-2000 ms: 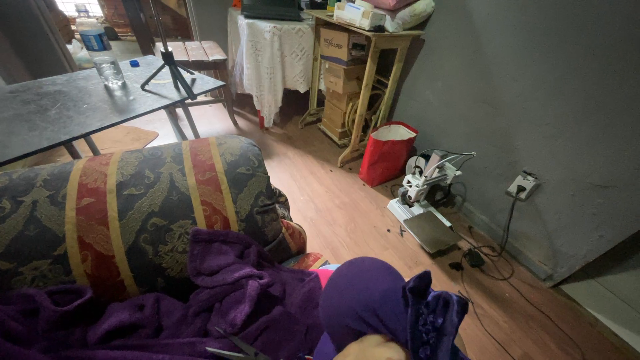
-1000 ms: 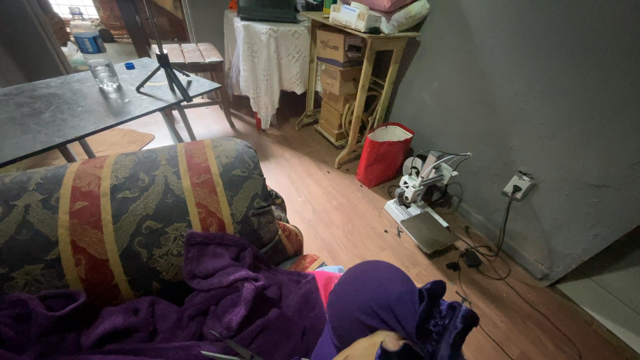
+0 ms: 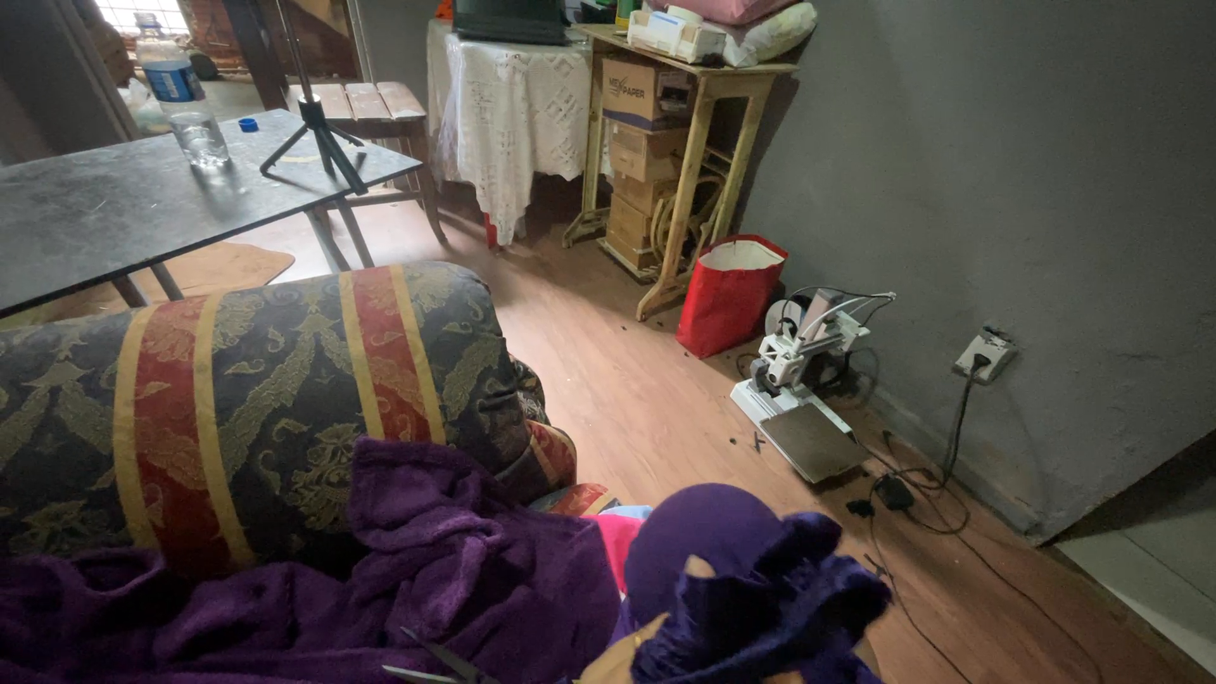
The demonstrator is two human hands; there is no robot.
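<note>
At the bottom edge, my left hand (image 3: 622,657) is partly visible against a bunched dark purple velvety cloth (image 3: 750,617), its fingers folded into the cloth. Small patches of skin (image 3: 785,677) show below the bunch, perhaps my right hand; its fingers are hidden. Behind the cloth rises a smooth, rounded purple fabric form (image 3: 703,532). Left of my hands, scissors (image 3: 442,665) with parted blades lie over a purple fleece blanket (image 3: 475,560); their handles are out of view. A bit of pink fabric (image 3: 619,546) shows between blanket and rounded form.
A patterned sofa arm (image 3: 285,380) stands at left, with a table (image 3: 95,209) carrying a plastic bottle (image 3: 195,123) and small tripod (image 3: 318,142) beyond. On the floor at right are a red bag (image 3: 727,299), a white 3D printer (image 3: 798,370) and cables (image 3: 950,494) near a wall socket (image 3: 986,356).
The bunched velvety cloth has been turned and spread differently, and now covers more of my left hand than before.
</note>
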